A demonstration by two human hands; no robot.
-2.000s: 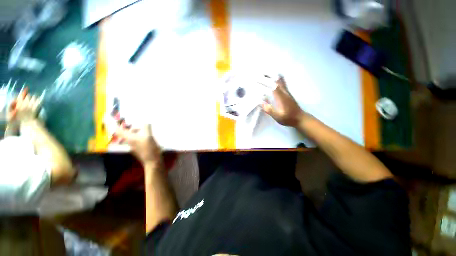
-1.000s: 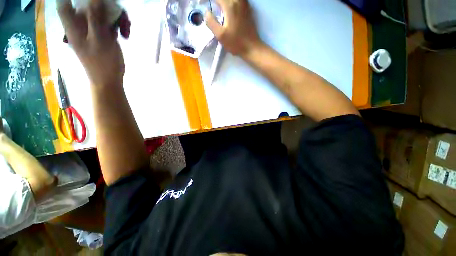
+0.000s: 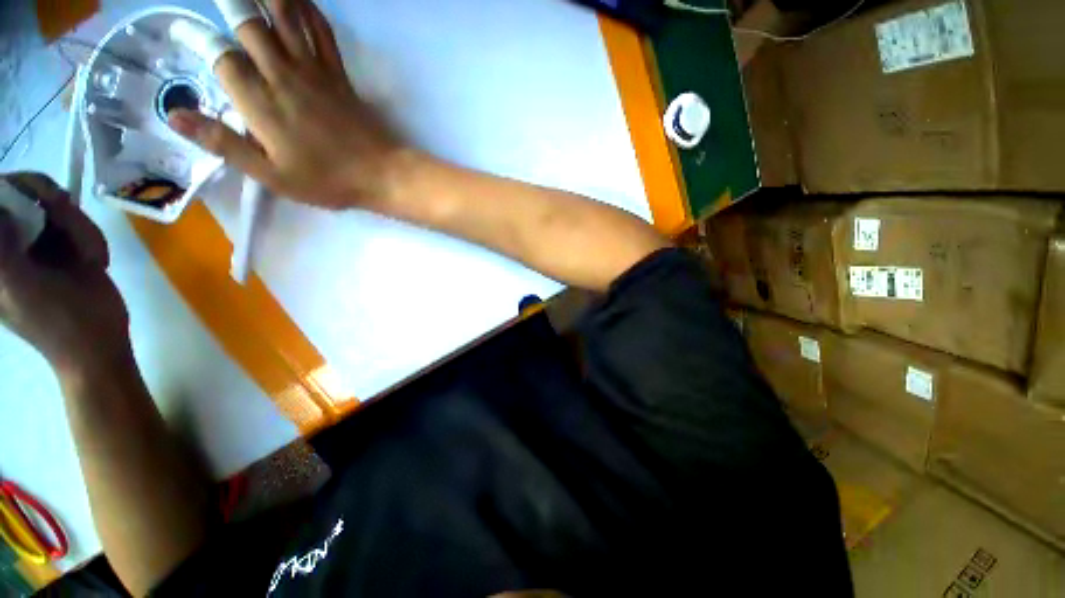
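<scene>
A white housing shell (image 3: 126, 131) lies open side up on the white sheet at the upper left, with a dark-centred ring hole. My right hand (image 3: 292, 111), with white finger cots, grips its right side, the thumb beside the hole. One white antenna rod (image 3: 245, 231) sticks out from the shell's lower right. Another white rod (image 3: 77, 152) runs along its left side. A thin black lead (image 3: 37, 117) lies left of the shell. My left hand (image 3: 61, 275), at the left edge, is closed around a whitish object (image 3: 21, 213), perhaps a bottle, partly cut off.
Red-and-yellow-handled pliers (image 3: 33, 522) lie at the lower left edge. Orange-brown tape (image 3: 239, 313) crosses the sheet. A white roll (image 3: 687, 119) sits on the green table strip. A dark phone edge (image 3: 628, 9) shows at the top. Cartons (image 3: 923, 129) are stacked at the right.
The view has swung right, so the table sits further left. My right hand went from open beside the shell to gripping it. My left hand left the pliers and now holds the whitish object.
</scene>
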